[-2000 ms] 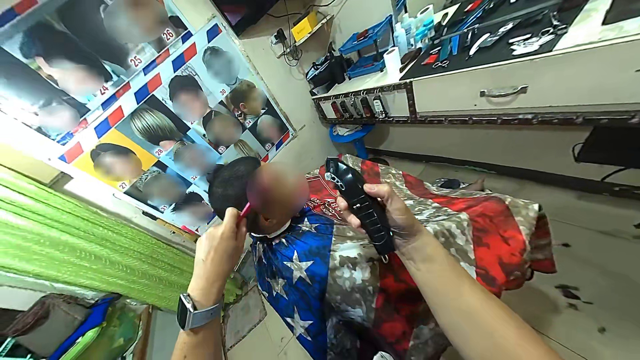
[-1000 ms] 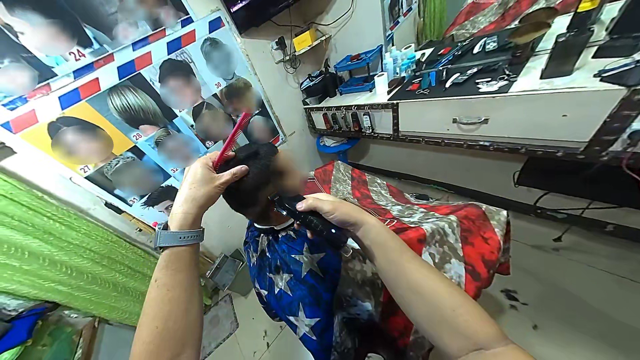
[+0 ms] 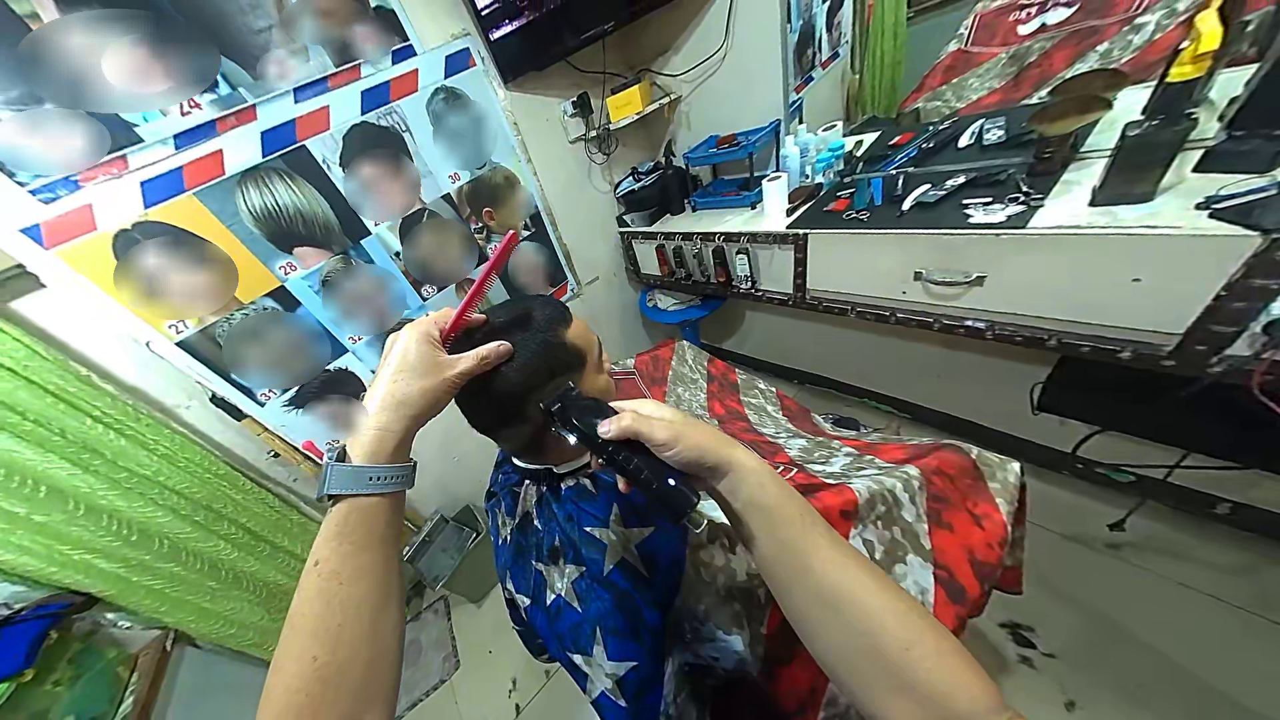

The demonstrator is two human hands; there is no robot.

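A seated person with short dark hair [image 3: 515, 375] wears a barber cape [image 3: 590, 580] with stars and red stripes. My left hand [image 3: 425, 375], with a grey watch strap [image 3: 368, 478] at the wrist, holds a red comb [image 3: 484, 285] that points up, and its thumb rests on the hair. A black hair clipper [image 3: 625, 455] is in my right hand [image 3: 675, 440]. The clipper's blade end lies at the side of the head near the ear, which is mostly hidden. My right fingers are partly hidden under the clipper.
A counter with a drawer [image 3: 1000, 280] runs along the back right, with scissors and clippers on a black mat [image 3: 930, 205]. A blue stool [image 3: 682, 308] stands below it. Hairstyle posters [image 3: 290, 210] cover the left wall above a green curtain [image 3: 130, 480]. Cut hair lies on the floor.
Two seconds ago the clipper was apart from the head; now its blade end is at the side of the head. The comb has moved up to the top of the head, and my left thumb is on the hair.
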